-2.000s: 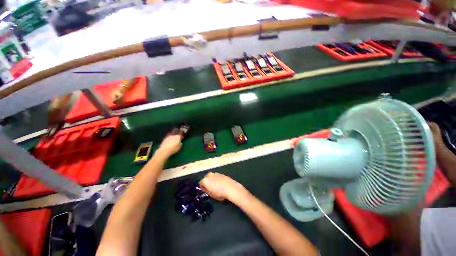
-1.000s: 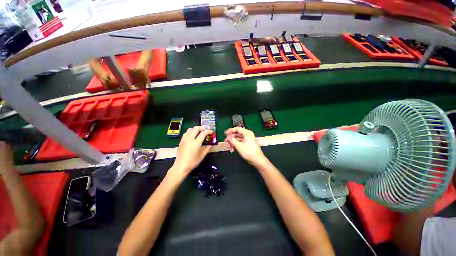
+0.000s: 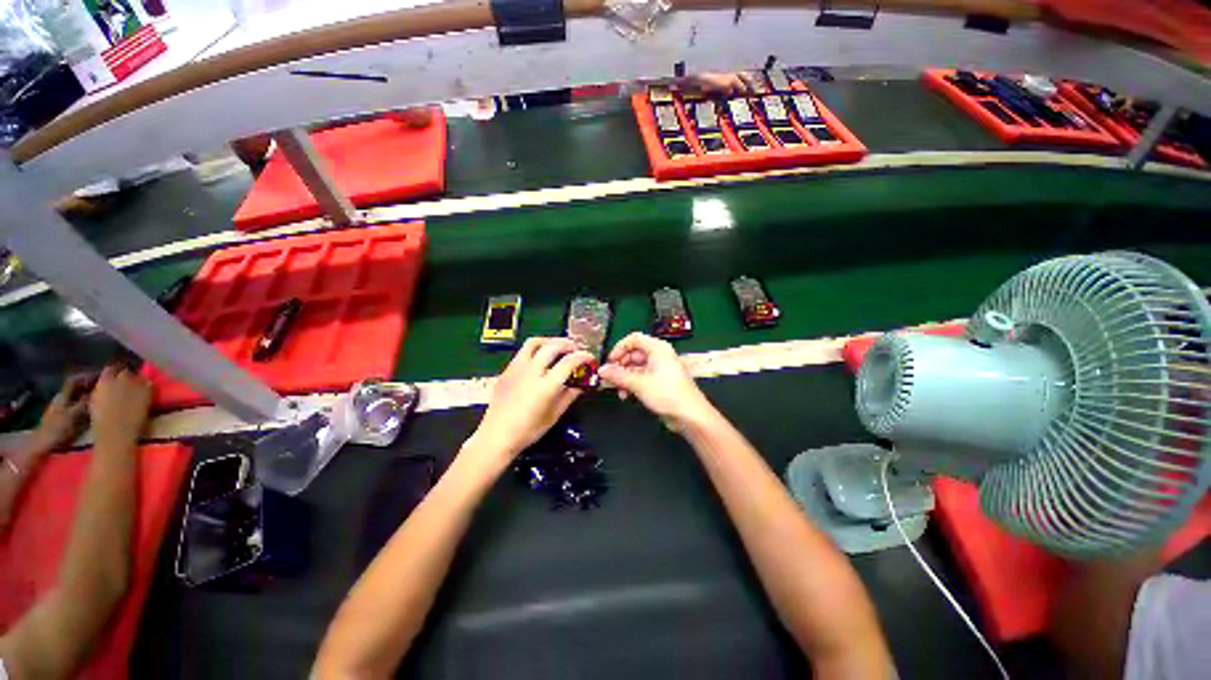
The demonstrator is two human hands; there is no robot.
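A phone unit (image 3: 588, 323) with a grey face lies at the near edge of the green belt, its red-and-gold end towards me. My left hand (image 3: 535, 385) holds it at that end. My right hand (image 3: 649, 377) has its fingertips pinched at the same end; whether a small part is between them is too small to tell. A pile of small black parts (image 3: 565, 469) lies on the dark mat below my hands. Two more phone units (image 3: 671, 312) (image 3: 754, 302) lie on the belt to the right, and a yellow-framed unit (image 3: 501, 322) lies to the left.
A blue-green fan (image 3: 983, 385) stands at right. Red trays (image 3: 312, 299) (image 3: 757, 162) lie at left and across the belt. A slanting post (image 3: 133, 299), clear bag (image 3: 303, 449) and dark parts box (image 3: 223, 529) are at left. Another person's arms (image 3: 90, 511) are at far left.
Over two seconds my left hand came back from the belt with the unit and my right hand left the pile. Since one second ago, my right fingertips have closed in on the unit's end.
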